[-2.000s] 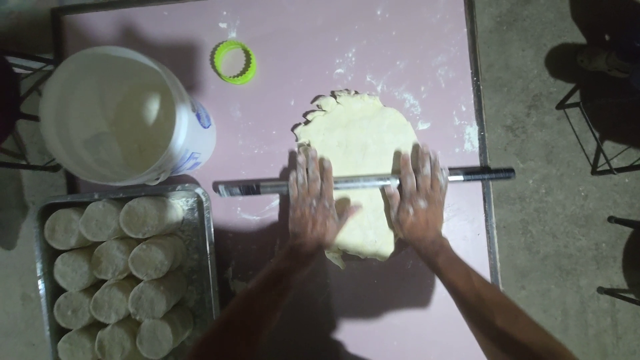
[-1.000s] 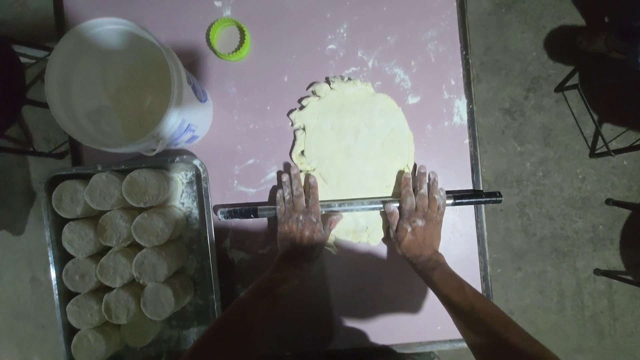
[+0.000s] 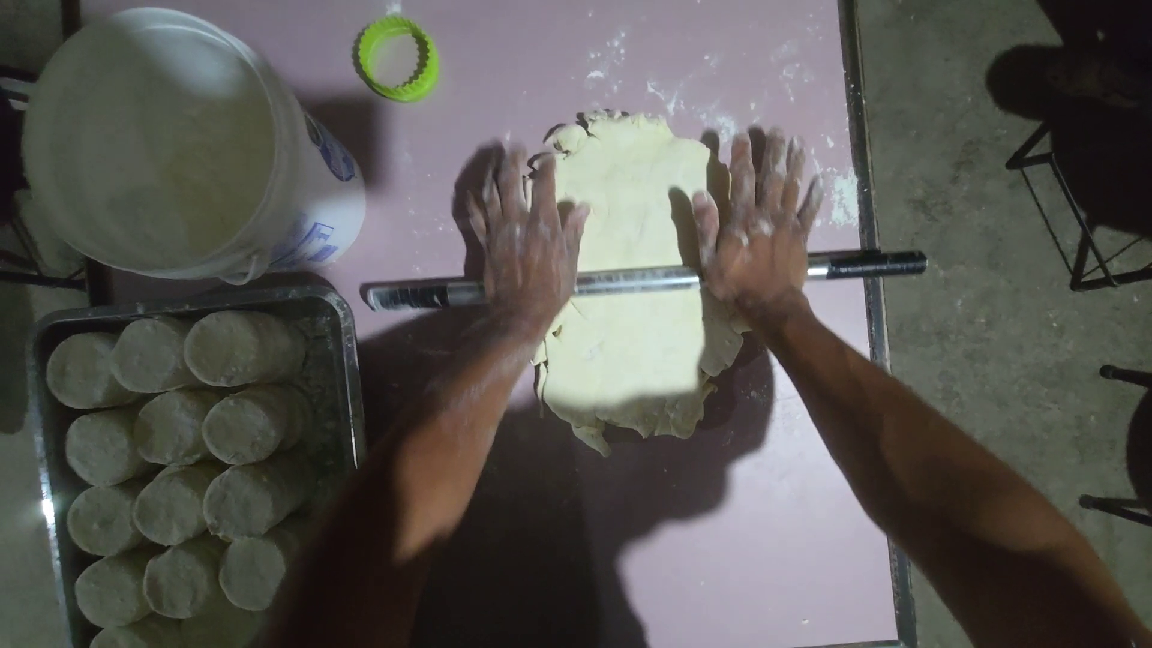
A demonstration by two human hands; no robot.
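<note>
A metal rolling pin point(image 3: 634, 281) with dark ends lies crosswise over a flat, ragged-edged sheet of pale dough point(image 3: 630, 360) on the pink table point(image 3: 765, 558). My left hand point(image 3: 529, 234) rests palm down on the pin at the dough's left edge, fingers spread and pointing away from me. At the right edge of the dough, my right hand point(image 3: 758, 225) lies on the pin in the same way, its thumb apart from the fingers. Neither hand is closed round the pin. Both are dusted with flour.
A white plastic bucket point(image 3: 337, 216) stands at the upper left. Below it, a metal tray point(image 3: 349, 387) holds several thick dough rounds point(image 3: 243, 349). A green scalloped ring cutter point(image 3: 430, 67) lies near the far side. Metal-framed seats point(image 3: 1062, 207) stand on the floor to the right.
The pin was nearer the dough's lower edge one second ago and now crosses its middle. My hands have moved forward with it, from fingers on the pin to palms on it.
</note>
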